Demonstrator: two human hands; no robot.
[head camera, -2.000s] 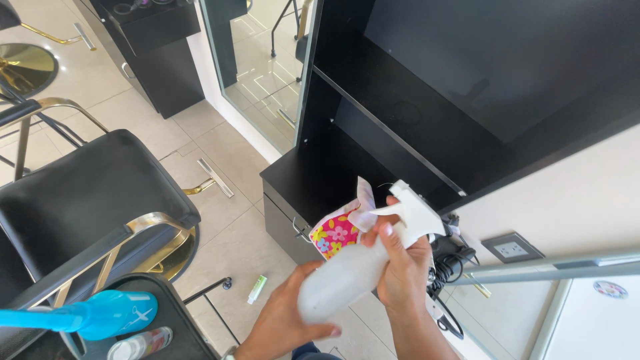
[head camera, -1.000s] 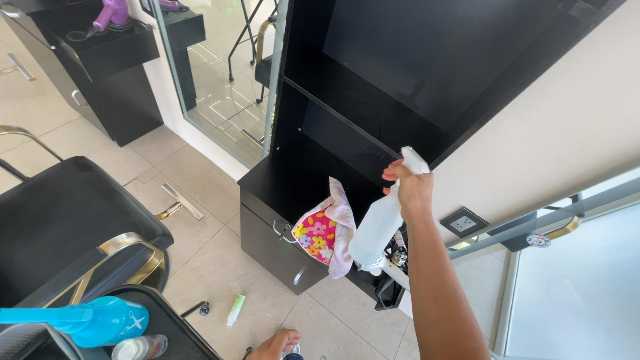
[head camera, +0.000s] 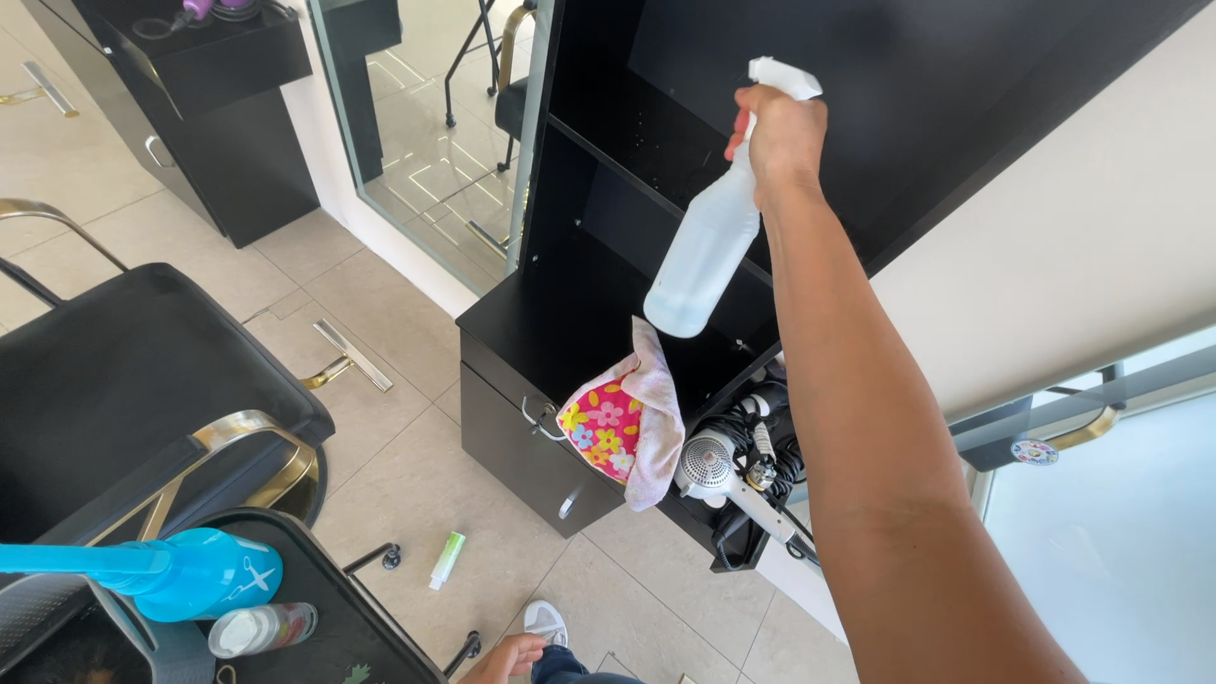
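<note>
My right hand (head camera: 787, 138) grips the neck and trigger head of a translucent white spray bottle (head camera: 705, 249), held tilted in front of the black shelf unit (head camera: 655, 152). Droplets or specks show on the middle shelf, left of the bottle. My left hand (head camera: 513, 657) is low at the bottom edge, partly cut off, near my leg; nothing shows in it, and how its fingers stand is hard to make out. A pink cloth with a floral patch (head camera: 608, 427) hangs over the front edge of the cabinet top, below the bottle.
A white hair dryer (head camera: 711, 465) with cords lies in a black side holder. At left stand a black salon chair (head camera: 133, 380) and a trolley tray (head camera: 351, 608) with a blue spray bottle (head camera: 209, 575) and a can (head camera: 261, 629). A tube (head camera: 447, 560) lies on the floor. A mirror (head camera: 427, 123) stands behind.
Both hands were on the spray bottle at first. The left hand has let go and dropped low; the right hand has raised the bottle toward the shelves. The cloth now lies on the cabinet edge, apart from the hands.
</note>
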